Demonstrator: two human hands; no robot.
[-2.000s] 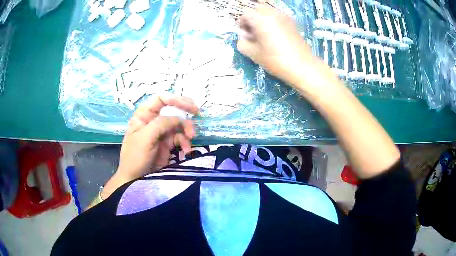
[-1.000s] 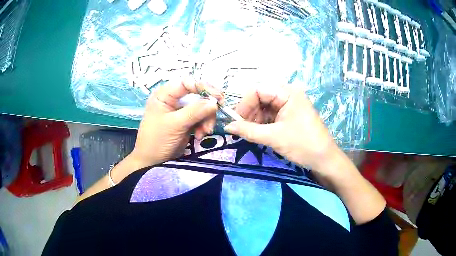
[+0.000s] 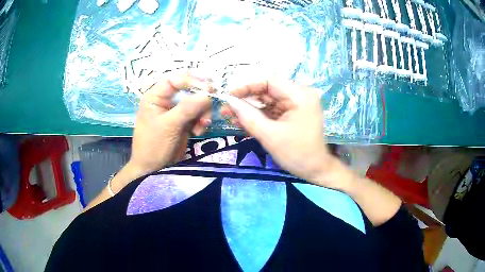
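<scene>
My left hand [image 3: 169, 119] and my right hand [image 3: 284, 122] meet above the table's near edge. My left hand pinches a small white end piece [image 3: 187, 96], mostly hidden by the fingers. My right hand holds a slim white sleeve [image 3: 254, 102] whose tip reaches the fingers of my left hand. Whether the two pieces are joined cannot be told. Loose thin sleeves with dark outlines [image 3: 142, 66] lie on the clear plastic sheeting [image 3: 88, 90] beyond my left hand. Assembled white pieces [image 3: 391, 50] lie in rows in a clear tray at the right.
White end pieces [image 3: 148, 5] lie at the top left on the sheeting. The green table [image 3: 32, 101] ends just in front of my body. Red stools [image 3: 32, 199] stand below on both sides, with grey stacked trays [image 3: 103, 159] at the left. A dark-clothed person's part [image 3: 468, 212] shows at the far right.
My right hand has come down from the top of the sheeting to meet my left hand and now holds a white sleeve. Since one second ago, both hands have stayed together, with the fingertips closer.
</scene>
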